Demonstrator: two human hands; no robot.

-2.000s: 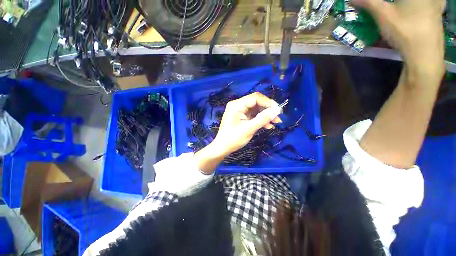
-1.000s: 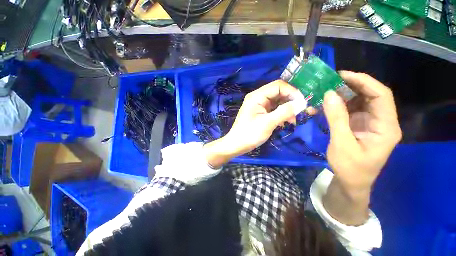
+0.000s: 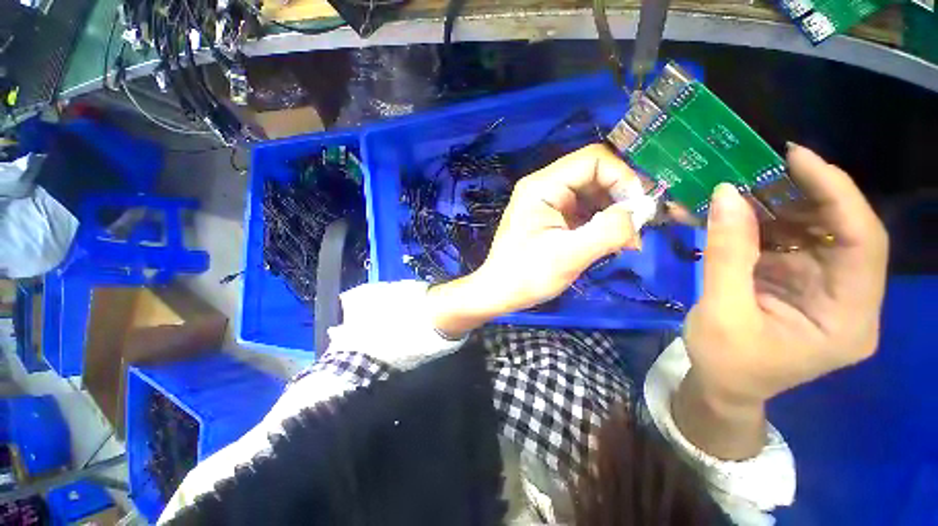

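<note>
My right hand (image 3: 787, 277) holds a green circuit board panel (image 3: 705, 144) between thumb and fingers, tilted in the air. Silver connectors line its upper left edge, and darker ones its lower right end. My left hand (image 3: 566, 231) pinches thin wire ends (image 3: 661, 189) between white-wrapped fingertips, close to the board's lower left edge. Whether the wires touch the board I cannot tell. The dark soldering iron (image 3: 648, 43) hangs down from the bench edge just behind the board's top corner; its tip is hidden.
A large blue bin (image 3: 386, 277) with black cables lies below my hands, a narrower blue bin (image 3: 252, 262) to its left. Cables (image 3: 190, 62) hang over the bench edge (image 3: 494, 33). More green boards (image 3: 838, 14) lie at upper right. A cardboard box (image 3: 154, 329) stands on the floor.
My right hand has come from the board stack with a board panel to beside my left hand. In the last second the panel has moved slightly right and shows larger.
</note>
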